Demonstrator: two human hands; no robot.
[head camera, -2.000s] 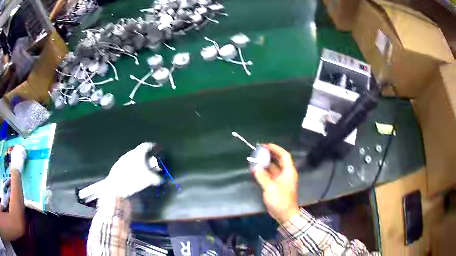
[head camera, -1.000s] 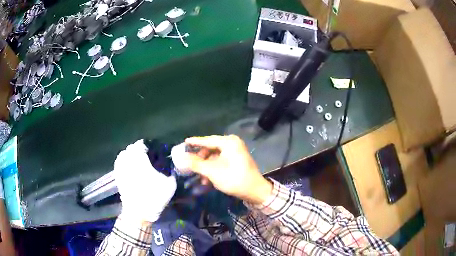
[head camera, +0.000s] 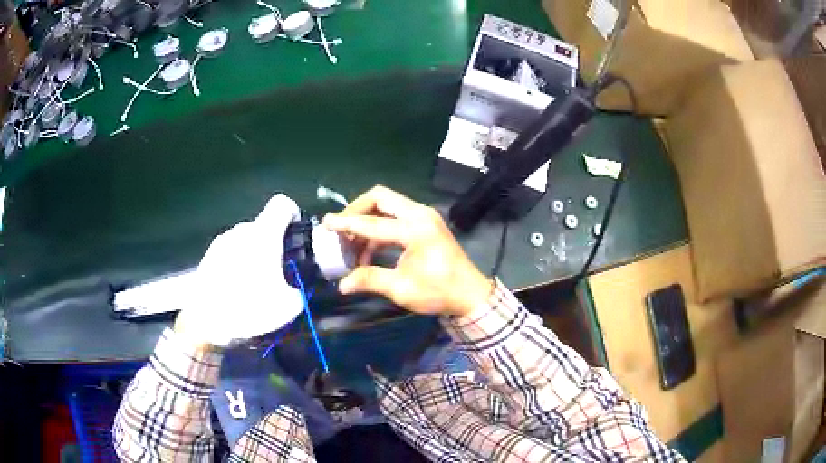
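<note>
My gloved left hand (head camera: 249, 271) grips the handle body (head camera: 154, 295), a long whitish bar that sticks out to the left. Its black end (head camera: 301, 251) shows at the right of the glove, with blue wires (head camera: 311, 325) hanging down. My bare right hand (head camera: 412, 258) holds the round unit (head camera: 330, 250) by its rim against the black end, thumb below and fingers above. The unit's white lead (head camera: 331, 194) sticks up above it. Whether the unit is fully seated cannot be seen.
A black electric screwdriver (head camera: 525, 158) leans on the grey-white screw feeder (head camera: 521, 77). Small white rings (head camera: 571, 221) and a paper scrap (head camera: 602, 165) lie beside it. More round units (head camera: 175, 72) lie at upper left. Cartons (head camera: 752, 181) and a phone (head camera: 670, 336) are at right.
My right hand has brought the round unit left to the handle's black end and now holds it there. The handle is raised a little. The view has shifted.
</note>
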